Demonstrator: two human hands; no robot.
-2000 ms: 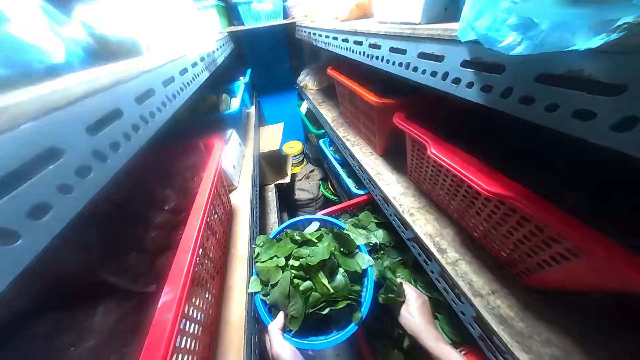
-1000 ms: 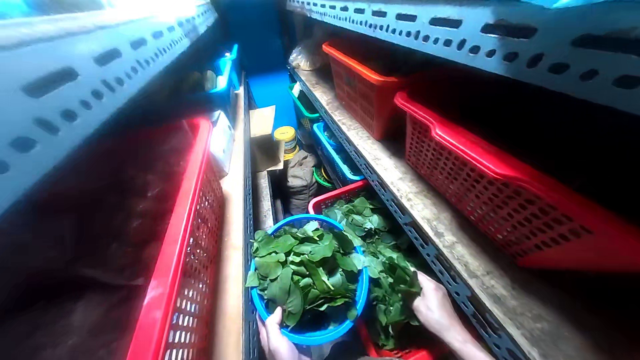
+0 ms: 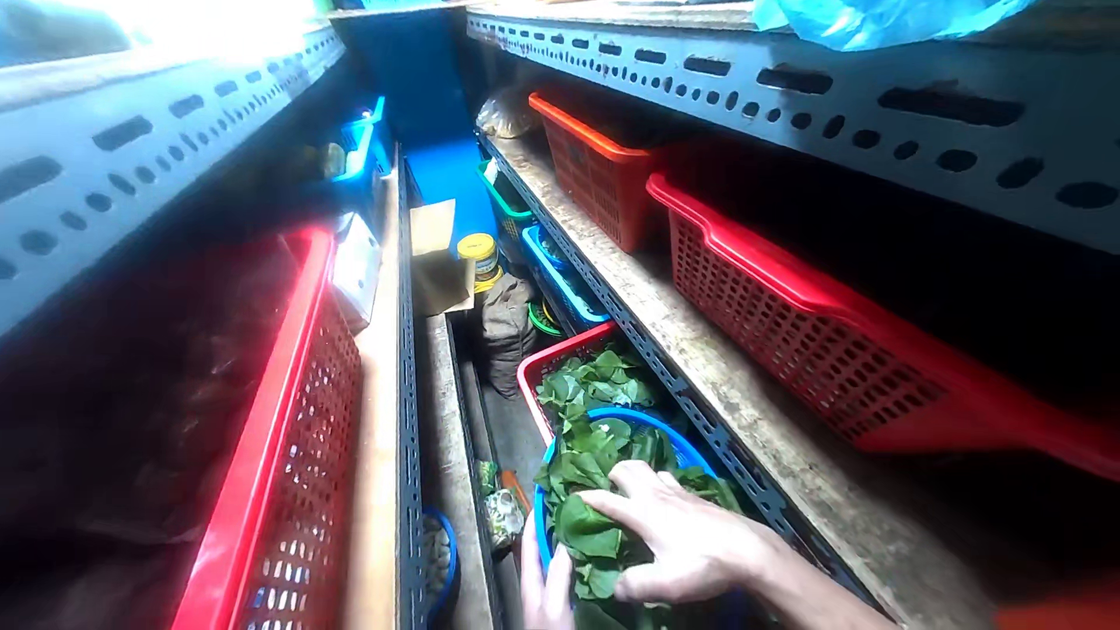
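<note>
A round blue plastic basket (image 3: 691, 448) full of green leaves sits low in the aisle, partly over a red basket (image 3: 535, 372) that also holds leaves. My left hand (image 3: 547, 582) grips the blue basket at its near left side. On top of the leaves (image 3: 588, 527) lies my right hand (image 3: 687, 534), its fingers spread and curled over them; some leaves lie under the thumb and fingertips. Whether it grasps any firmly is hard to tell. The near part of the blue basket is hidden by the hands and leaves.
Perforated metal shelves (image 3: 700, 83) flank the narrow aisle. Red baskets stand at the left (image 3: 297, 394) and right (image 3: 787, 306), with an orange-red one (image 3: 595, 157) beyond. Farther along are a cardboard box (image 3: 433, 262), a yellow-lidded tub (image 3: 477, 249) and a dark sack (image 3: 507, 332).
The blue basket has moved right, over the red basket's leaves, with my left hand on it. My right hand has moved from the red basket's leaves onto those in the blue basket.
</note>
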